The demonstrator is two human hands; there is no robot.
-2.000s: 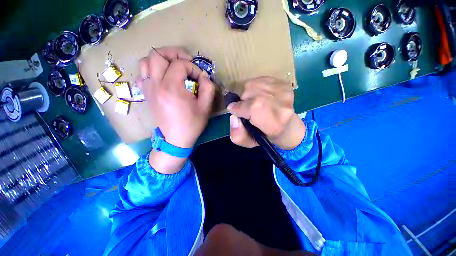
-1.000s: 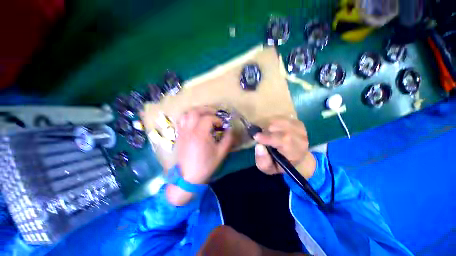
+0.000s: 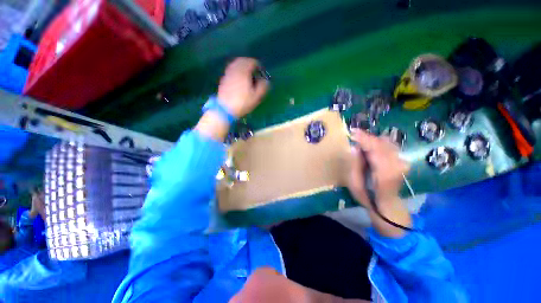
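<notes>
My left hand (image 3: pixel 242 87) is stretched out over the far side of the green bench, closed around a dark round unit (image 3: pixel 260 75) that shows at its fingers. My right hand (image 3: pixel 379 168) is over the right edge of the tan work board (image 3: pixel 285 163), blurred, with the black soldering iron (image 3: pixel 366 171) in it; its tip cannot be made out. A round housing (image 3: pixel 315 131) lies on the board's upper right. A few small white and yellow batteries (image 3: pixel 241 176) lie at the board's left edge, partly hidden by my left sleeve.
Several round units stand right of the board, one here (image 3: pixel 442 157). A red bin (image 3: pixel 95 53) is at far left, clear ridged trays (image 3: pixel 95 201) at near left. A yellow and black stand (image 3: pixel 415 89) and orange-red handles (image 3: pixel 515 131) are at the right. Another person's hand shows at left.
My left hand has left the board with the unit and moved to the far side. My right hand has moved right with the iron. The view has shifted, showing the red bin.
</notes>
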